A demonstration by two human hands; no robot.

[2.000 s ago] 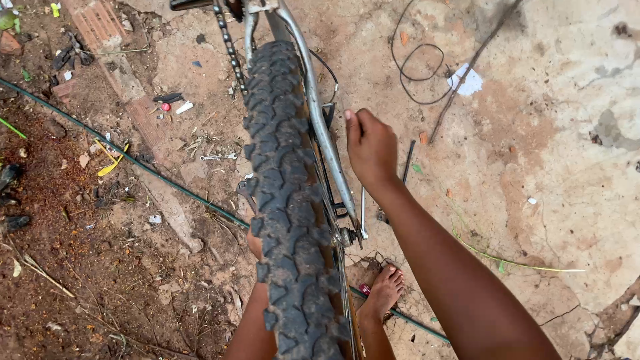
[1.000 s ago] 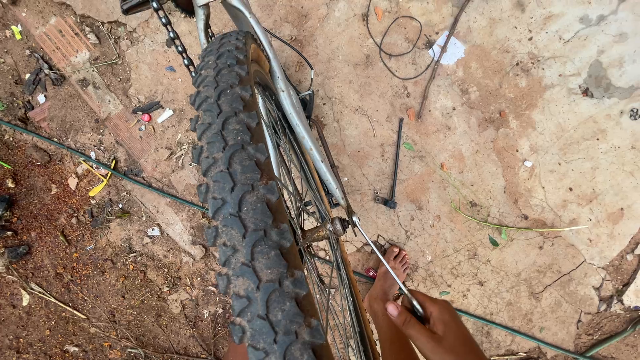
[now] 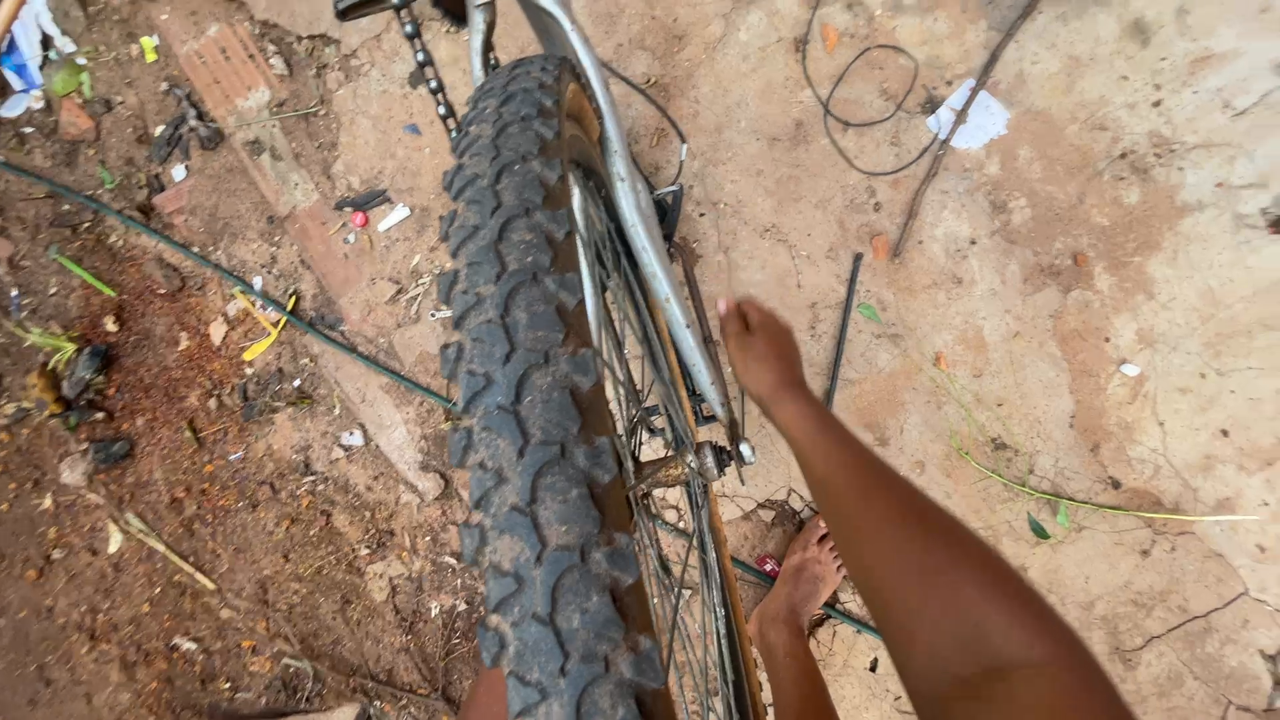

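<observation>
A bicycle wheel with a knobby black tire stands upright through the middle of the view. Beside its right side runs the silver frame stay, which ends at the axle nut. My right hand is curled into a fist just right of the stay's lower end, above the nut. A thin metal hand tool seems to run from the fist toward the nut; the hand hides most of it. Spokes and the rusty hub show between tire and stay. My left hand is out of view.
A black rod lies on the cracked ground right of the wheel. A bare foot rests below the axle. A green cord crosses under the bicycle. Thin black cable, a stick and a chain are farther up.
One second ago my right hand was below the axle, holding a metal tool against the nut. It has swung up to beside the stay, near where it was two seconds ago.
</observation>
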